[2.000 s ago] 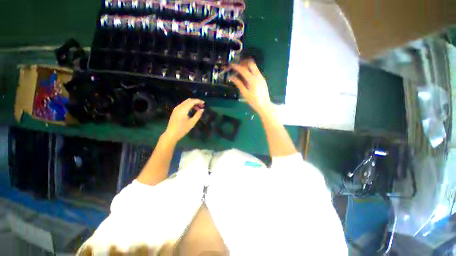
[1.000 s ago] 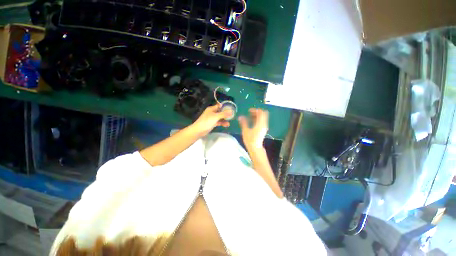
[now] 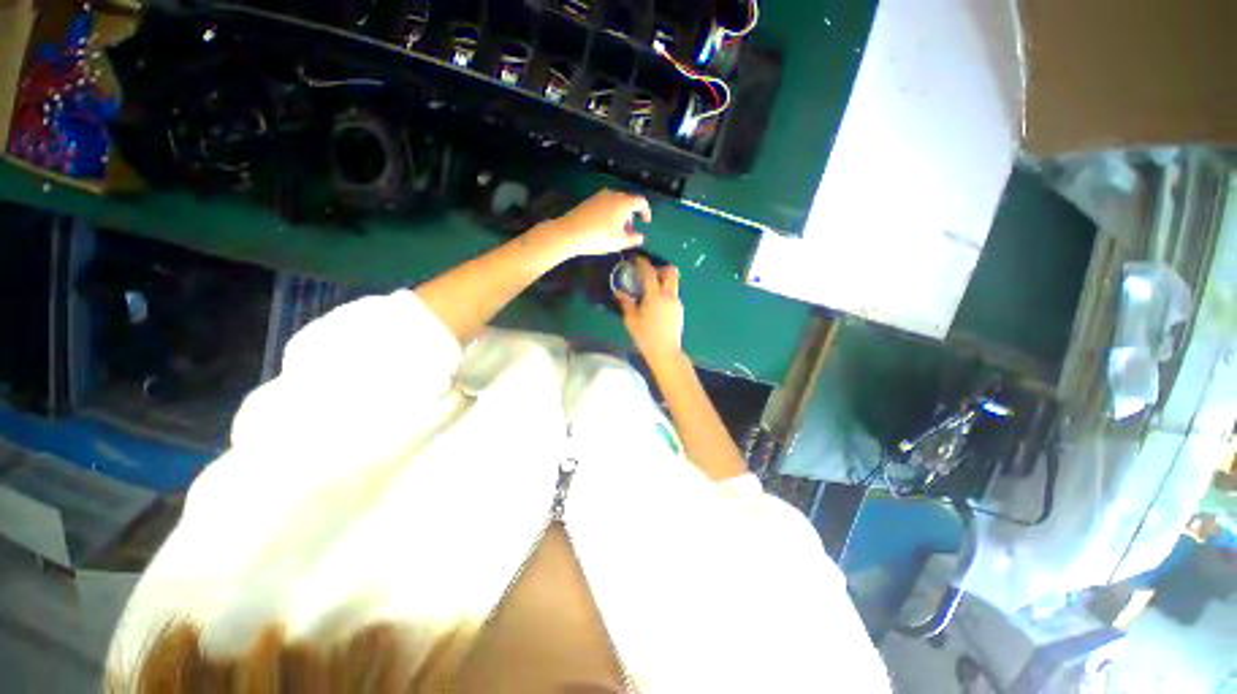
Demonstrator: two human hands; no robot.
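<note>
A round silvery component (image 3: 627, 279) with a pale rim is in the fingers of my right hand (image 3: 655, 309), over the green bench near its front edge. My left hand (image 3: 605, 224) is just above and to the left of it, fingers curled; whether it pinches the component's thin lead is too blurred to tell. Dark housing parts lie partly hidden under my hands and left forearm. The black compartment tray (image 3: 597, 136) is behind, with silvery parts in its pockets and looped wires at its right end.
Black housings (image 3: 366, 152) are heaped along the tray's front. A carton (image 3: 120, 166) of blue and red parts stands at far left. A white sheet (image 3: 912, 176) lies right of the tray. Below the bench at right is a dark object with cables (image 3: 956, 441).
The round component has passed from my left hand to my right hand's fingers. My left hand has moved up and slightly right. The view has shifted, so the tray appears further right and lower.
</note>
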